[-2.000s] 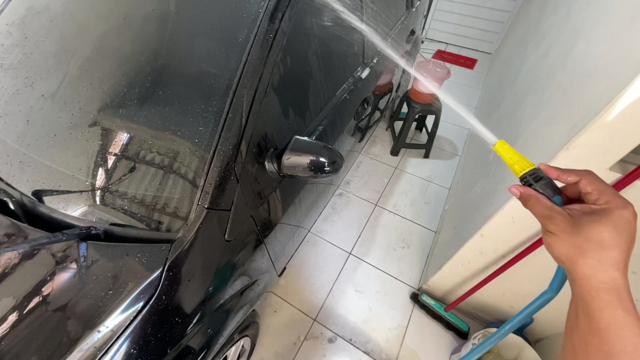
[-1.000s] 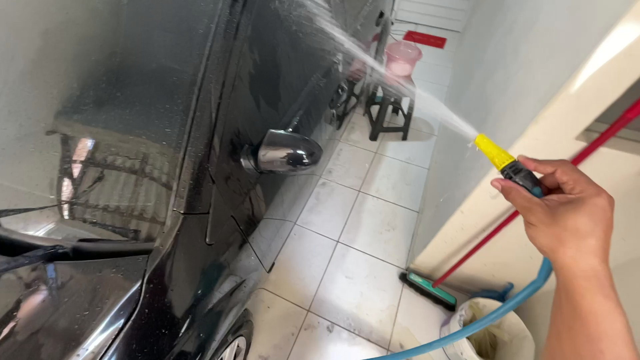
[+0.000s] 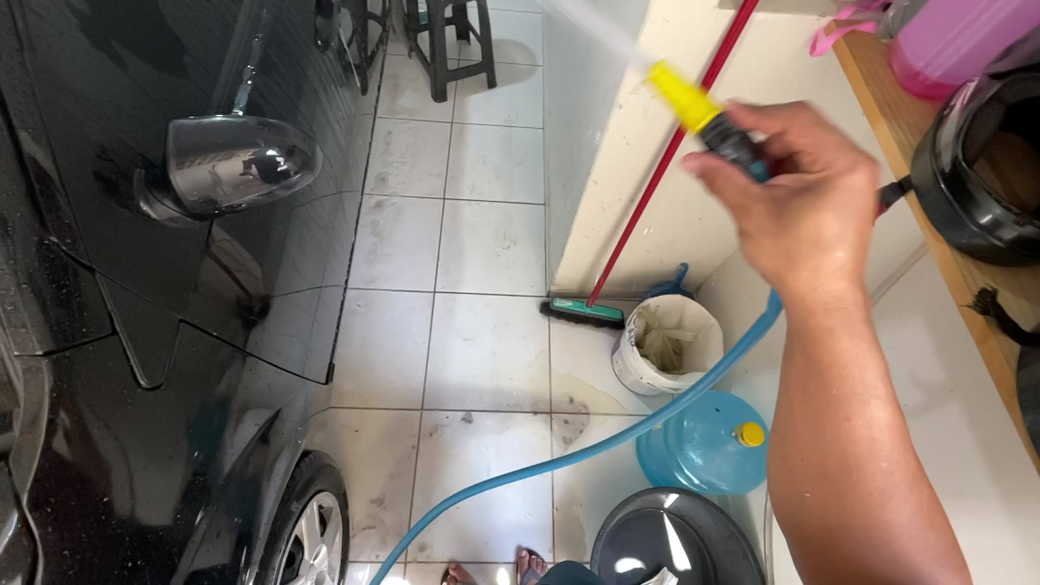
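Observation:
My right hand (image 3: 800, 187) grips a hose nozzle (image 3: 686, 101) with a yellow tip and dark body, pointed up and to the left. A faint spray of water leaves its tip toward the top edge. The blue hose (image 3: 601, 447) hangs from behind my wrist and curves down to the bottom left. A wet black car (image 3: 162, 301) fills the left side, its side mirror (image 3: 244, 166) sticking out and a front wheel (image 3: 313, 528) low in view. My left hand is out of view.
A red-handled push broom (image 3: 587, 311) leans on the wall beside a white bucket (image 3: 703, 325). Below are a blue water jug (image 3: 691, 447) and a black basin (image 3: 642, 528). A dark stool (image 3: 455, 49) stands farther along the tiles. At right, a wooden shelf (image 3: 934, 203) holds a black pot (image 3: 975, 203).
The view has swung down and to the right. Earlier the spray reached across to the car's side; now only a short stretch shows near the top. My right hand keeps its grip on the nozzle.

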